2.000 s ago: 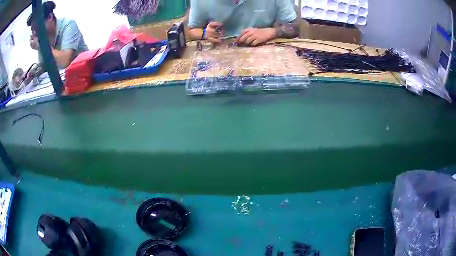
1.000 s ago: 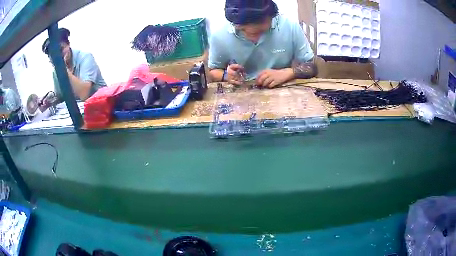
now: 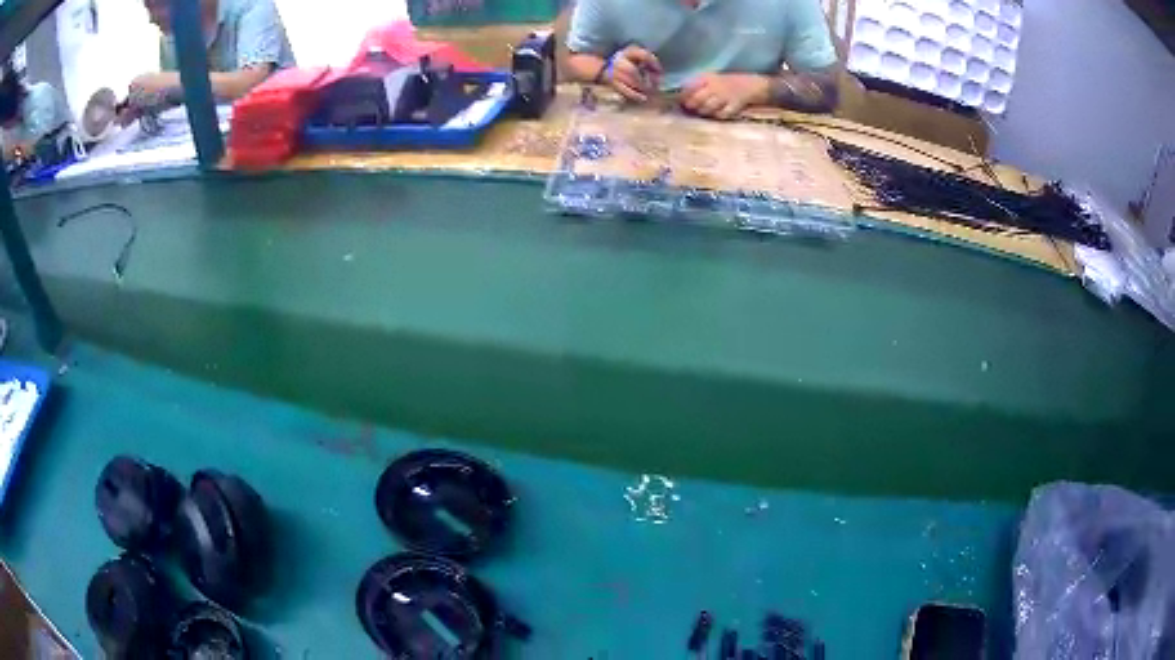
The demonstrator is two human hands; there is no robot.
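Neither of my hands is in the picture. Two round glossy black housings lie open side up on the bench, the upper one (image 3: 445, 503) just behind the lower one (image 3: 423, 609); each shows a pale slot. A small dark piece shows at the lower housing's right side. Several black domed housings (image 3: 222, 535) stand in a cluster at the left. Small black inserts (image 3: 782, 636) lie loose at the bottom edge, right of centre. Pale scraps (image 3: 652, 498) lie near the belt's edge.
A smartphone (image 3: 947, 632) and a crumpled clear bag (image 3: 1093, 574) lie at right. A blue tray (image 3: 18, 419) is at the left edge. A thin black cable (image 3: 126, 232) lies on the green belt (image 3: 515, 297). Across it are two people, a clear compartment tray (image 3: 702, 206) and a cable bundle (image 3: 966, 194).
The view dips again after tilting up, so the bench pieces show lower in the picture. More of the black housings at left and of the lower open one is visible. No hand has appeared.
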